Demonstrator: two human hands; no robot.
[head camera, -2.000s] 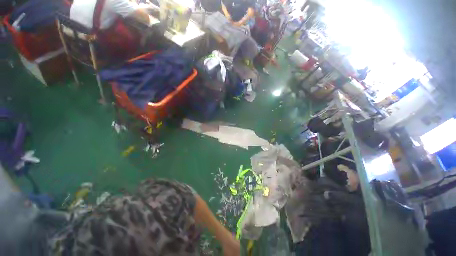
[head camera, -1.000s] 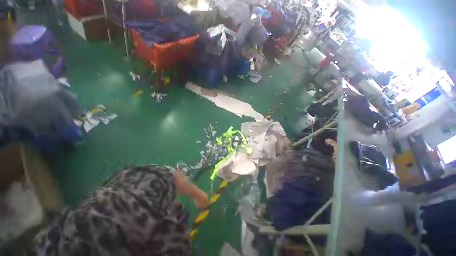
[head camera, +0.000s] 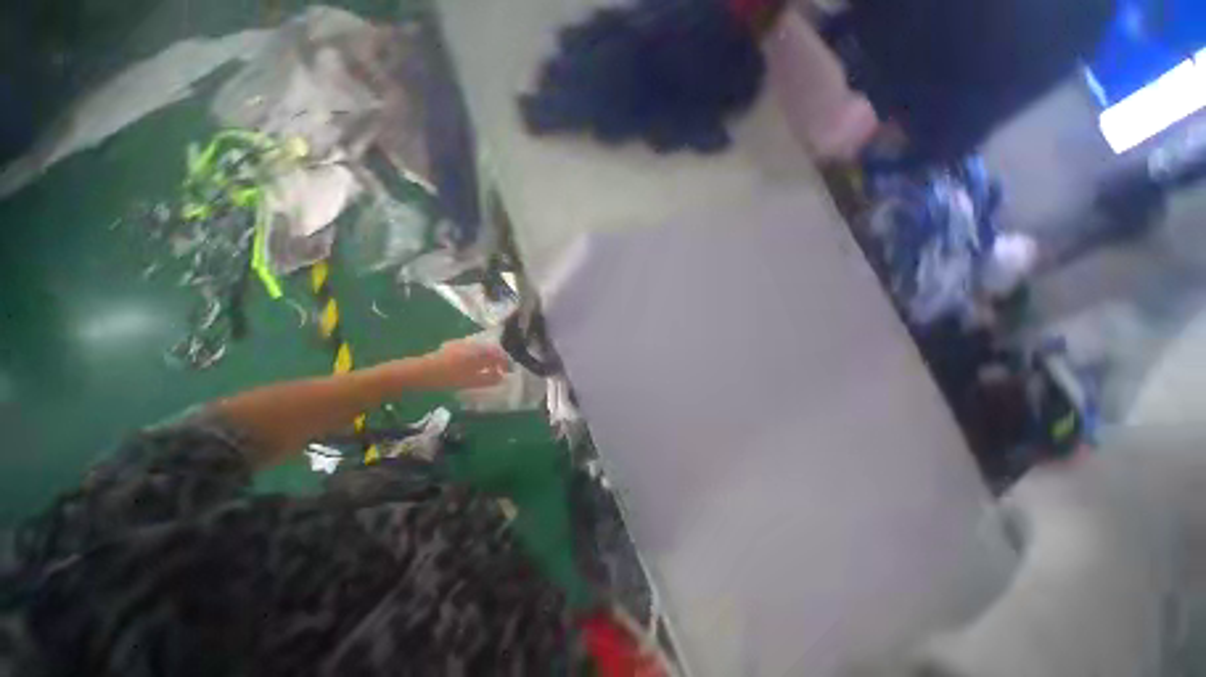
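Note:
A mauve-grey fabric panel lies over the pale cutting table, blurred by motion. My left hand is at the end of a bare forearm, beside the table's left edge and not on the panel. It is small and blurred, next to a dark loop; I cannot tell whether it touches the loop or holds anything. My right hand is not in view.
Dark navy cloth lies at the table's far end. Fabric scraps and yellow-black tape are on the green floor at left. A red item is at the bottom edge. Blurred pale material is at lower right.
The view has swung right, from the floor and baskets to the table with the grey panel. My left forearm now reaches toward the table's edge.

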